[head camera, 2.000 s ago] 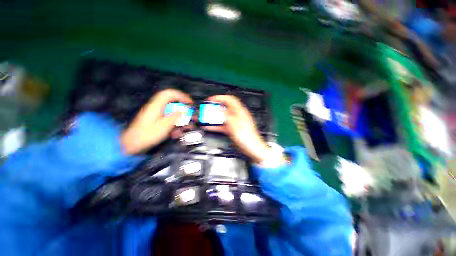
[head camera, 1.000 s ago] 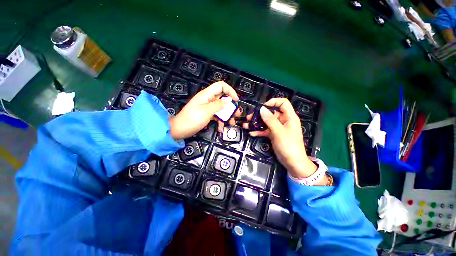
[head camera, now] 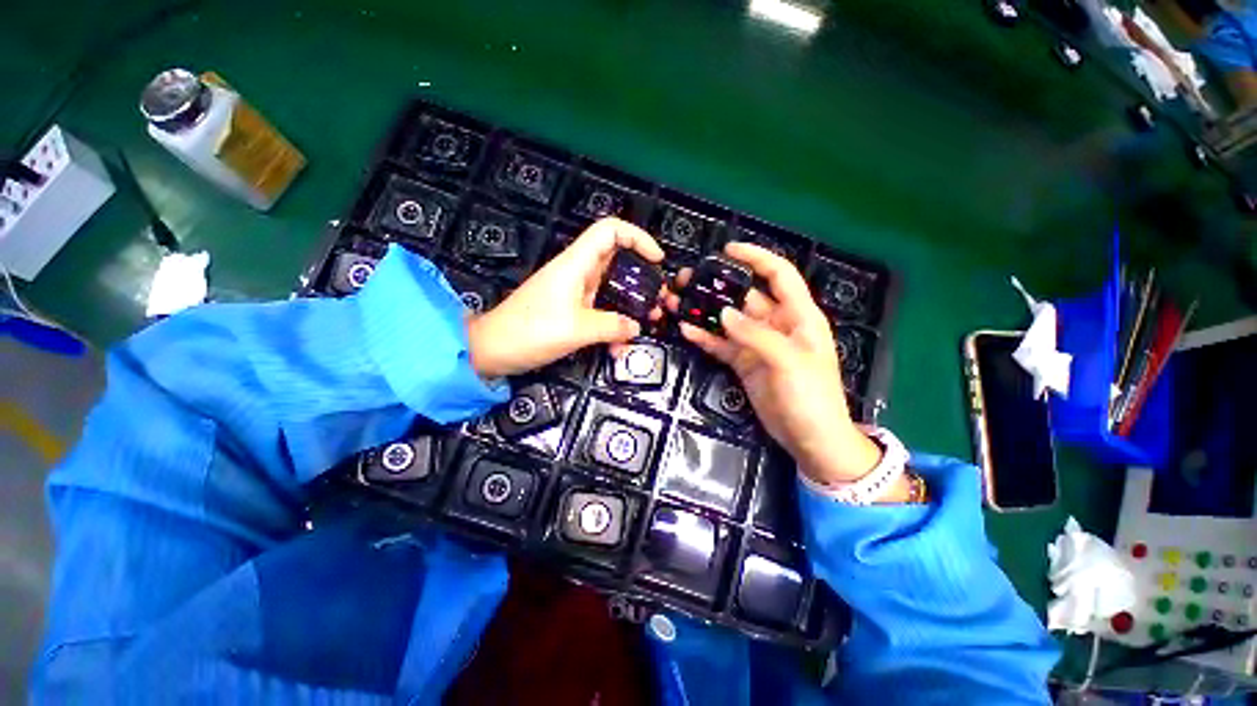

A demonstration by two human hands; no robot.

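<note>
My left hand (head camera: 558,306) holds a smartwatch (head camera: 633,286) by its edges, its dark screen facing up with small pale marks. My right hand (head camera: 786,352) holds a second smartwatch (head camera: 717,293) beside it, screen up, with small pale and red marks lit. The two watches are close together above the black pocket tray (head camera: 703,466). Most pockets in view hold watches lying back up, with round pale rings. Several pockets at the tray's lower right hold no watch. My hands cover some middle pockets.
A whitish bottle (head camera: 221,138) and a white power strip (head camera: 48,200) stand at left, near a crumpled wipe (head camera: 179,283). At right are a mobile phone (head camera: 1017,428), more wipes (head camera: 1089,579), a blue tool holder (head camera: 1096,372) and a pale test instrument (head camera: 1199,552).
The left watch's screen has gone from white to dark with small marks. The right watch has turned to show its screen, with small lit marks. Both hands have stayed over the tray.
</note>
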